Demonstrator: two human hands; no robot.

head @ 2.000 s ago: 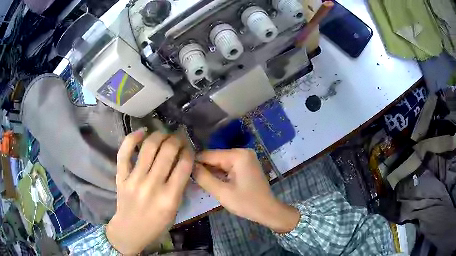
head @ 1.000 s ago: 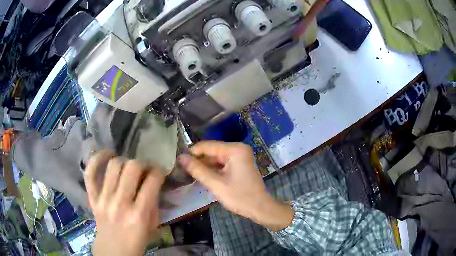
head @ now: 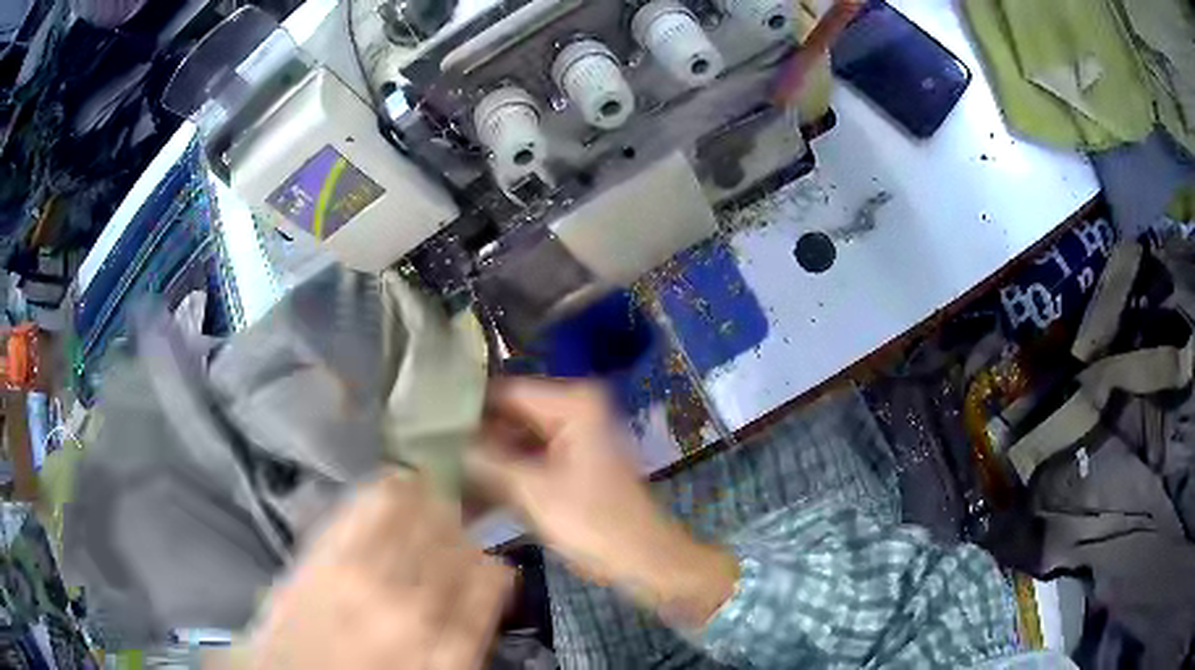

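The grey-brown garment body (head: 288, 419) lies bunched left of and below the overlock machine (head: 629, 223). A pale olive-beige panel (head: 435, 373) stands up from it by the needle area. My left hand (head: 393, 576) is blurred at the bottom, over the garment's lower edge; its fingertips and any hold are unclear. My right hand (head: 564, 478) is at the panel's right edge, its fingers closed together on the cloth edge; blur hides the fingertips in part. The machine's left cover (head: 334, 177) bears a purple-green label.
A blue lint-covered plate (head: 712, 308) is at the table edge. A smartphone (head: 904, 68) and yellow-green panels (head: 1068, 72) lie right of the machine. Striped cloth (head: 151, 262) is at left. Waiting garments (head: 1114, 497) are heaped lower right. White tension dials (head: 592, 85) line the machine front.
My left hand has moved down and to the right. My right hand has dropped slightly. The garment has been lifted and bunched, and the pale panel now stands more upright.
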